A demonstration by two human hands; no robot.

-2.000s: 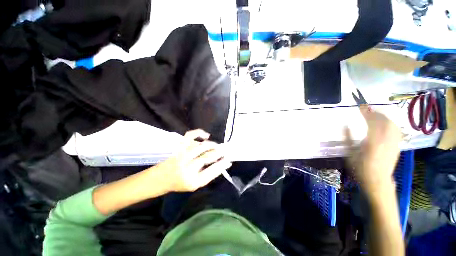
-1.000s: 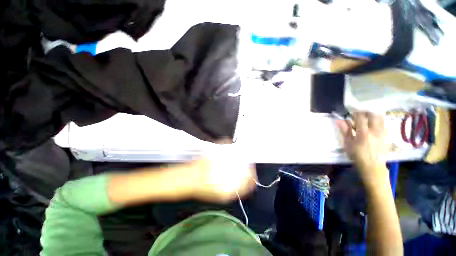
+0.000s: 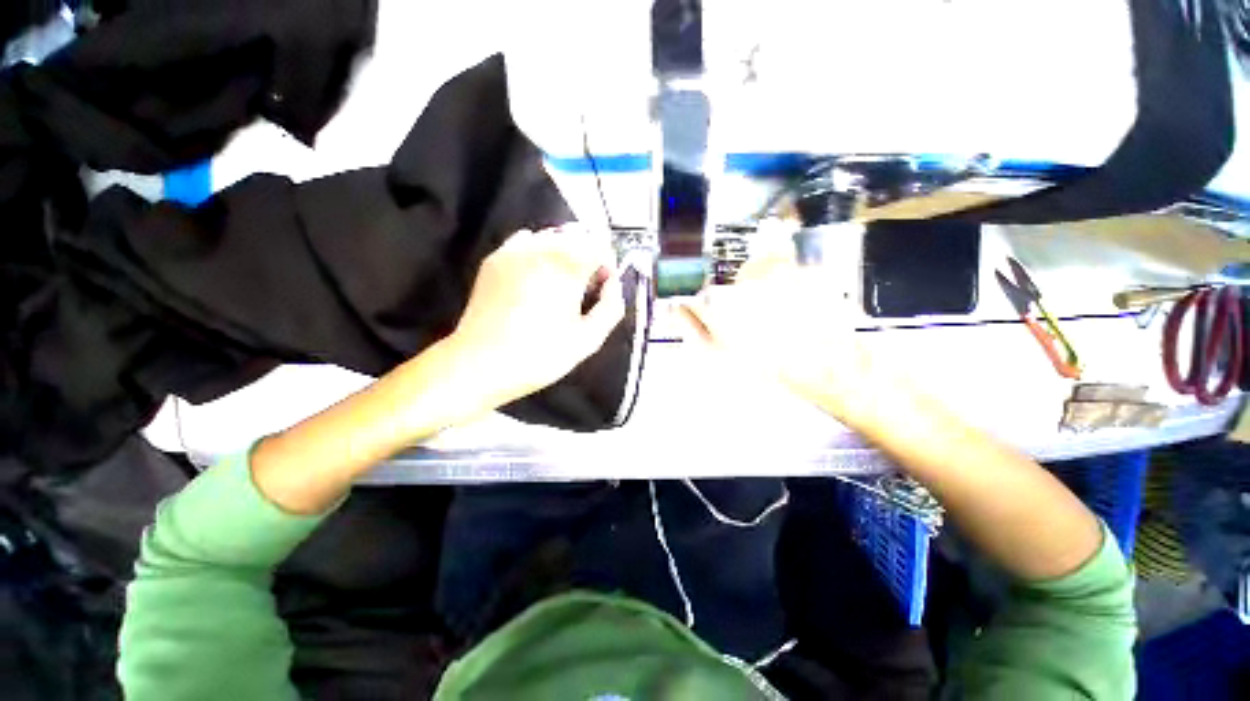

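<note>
The dark cloth spreads over the machine table from the left, its right edge at the presser foot. A white strip runs along that edge. My left hand lies on the cloth just left of the presser foot, fingers bent; what its fingertips hold is unclear. My right hand is just right of the needle area, washed out by glare, so its fingers are hard to read. A dark glossy part of the machine head hides the needle. A white cord hangs below the table edge into the lap.
A black phone lies right of my right hand. Beyond it are orange-yellow snips, a small tan block and dark red scissor handles. A blue basket stands below the table edge. More dark cloth is heaped at left.
The snips, earlier in my right hand, now lie on the table. My right hand has moved left to the needle area. My left hand has moved up from the table edge onto the cloth.
</note>
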